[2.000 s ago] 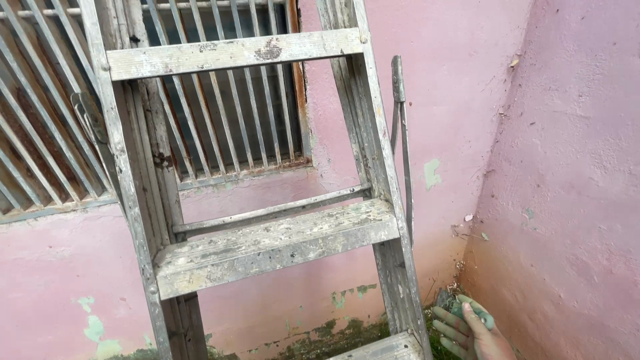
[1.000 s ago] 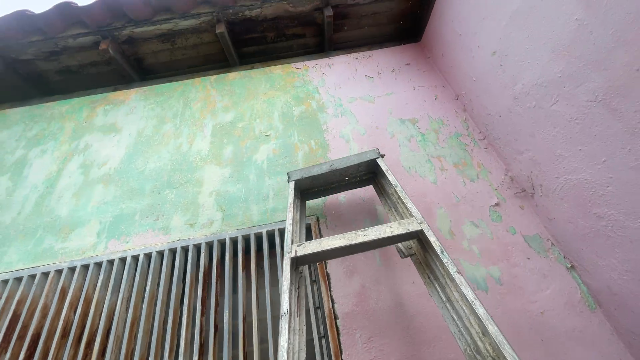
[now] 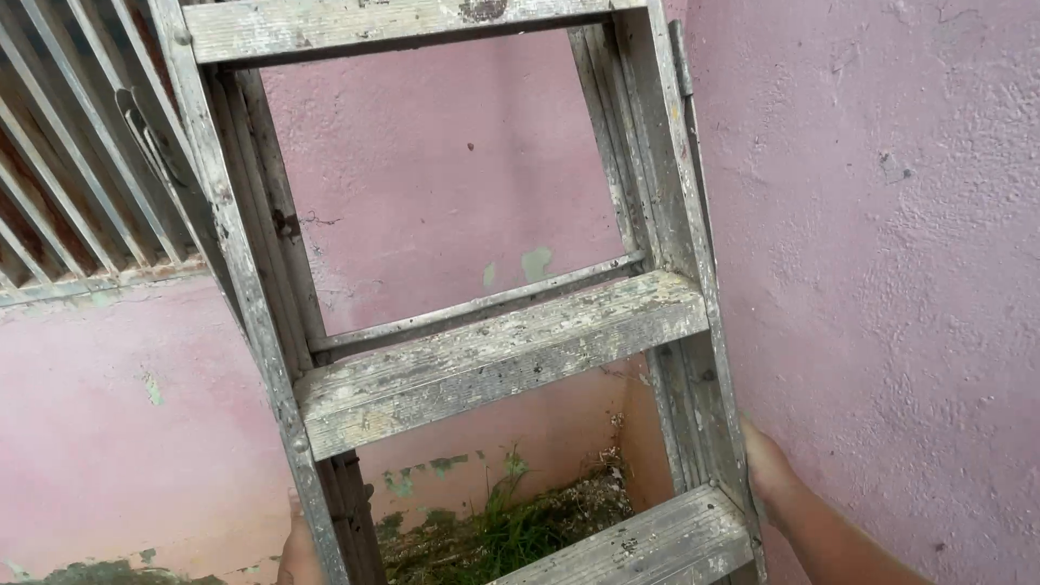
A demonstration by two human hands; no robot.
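Note:
A paint-spattered metal stepladder [image 3: 504, 357] fills the middle of the head view, leaning slightly, its rear frame showing close behind the steps. My left hand [image 3: 299, 552] is at the ladder's left side rail near the bottom edge, partly hidden behind it. On the other side, my right hand [image 3: 768, 463] grips the right side rail beside the lower step, with its fingers hidden behind the rail. A metal spreader bar [image 3: 154, 138] sticks out at the ladder's upper left.
A rusty barred window grille [image 3: 73, 146] is at the upper left. Behind the ladder stands a pink wall [image 3: 439, 179] with peeling paint, meeting another pink wall [image 3: 877, 268] on the right. Grass [image 3: 512, 528] and debris lie at the wall's foot.
The view has swung from the ladder's top and the roof back down to its steps. My right hand, in front of the corner two seconds ago, is now on the right rail; the ladder is nearer the corner.

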